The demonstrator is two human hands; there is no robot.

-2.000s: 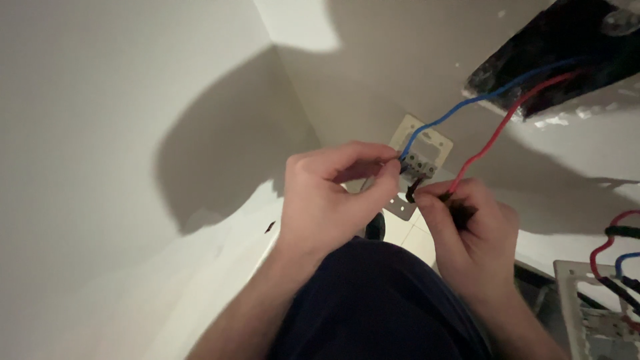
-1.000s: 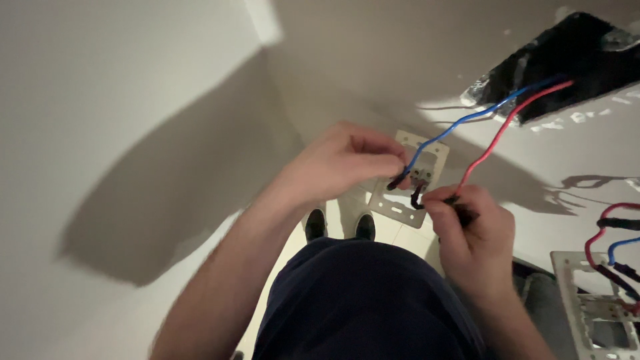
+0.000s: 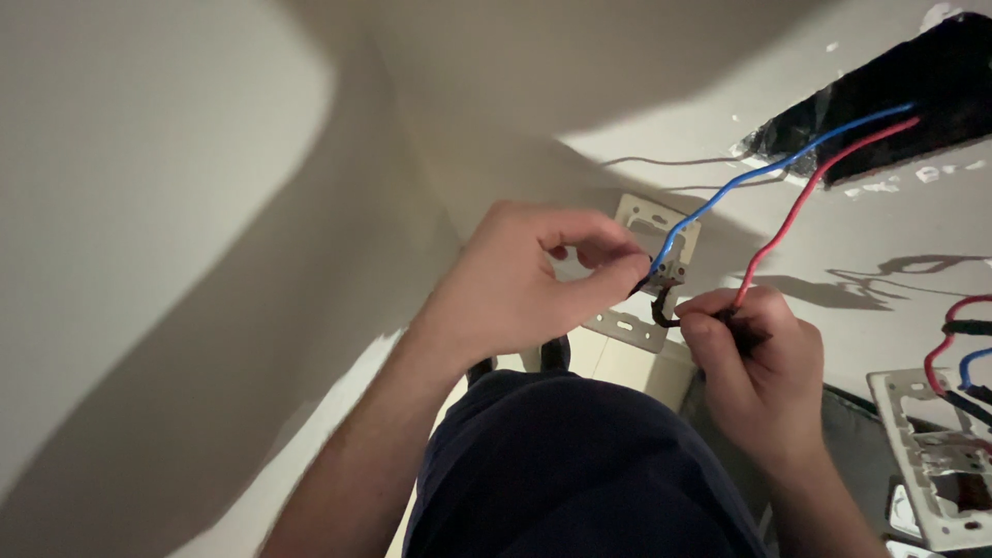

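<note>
A blue wire (image 3: 725, 188) and a red wire (image 3: 787, 217) run from a dark wall opening down to a pale switch or socket mounting frame (image 3: 624, 327) with screw terminals. My left hand (image 3: 542, 283) pinches the black-covered end of the blue wire at the frame's left side. Its thumb and forefinger meet there. My right hand (image 3: 756, 364) has thumb and forefinger closed on a black-covered wire end (image 3: 661, 308), which bends up to the terminals. The red wire enters the same hand, where its end is hidden. Whether the wire ends sit in the terminals cannot be told.
The rough-edged wall opening (image 3: 876, 116) is at the upper right. A second mounting frame (image 3: 899, 434) with red, blue and black wires is at the lower right, over a grey object. A plain wall (image 3: 194, 194) lies left. My dark-clothed body and shoes are below.
The mounting frame was more covered by my left hand two seconds ago and shows more openly now. Both hands keep their pinch at the wires. The shadow on the left wall has spread.
</note>
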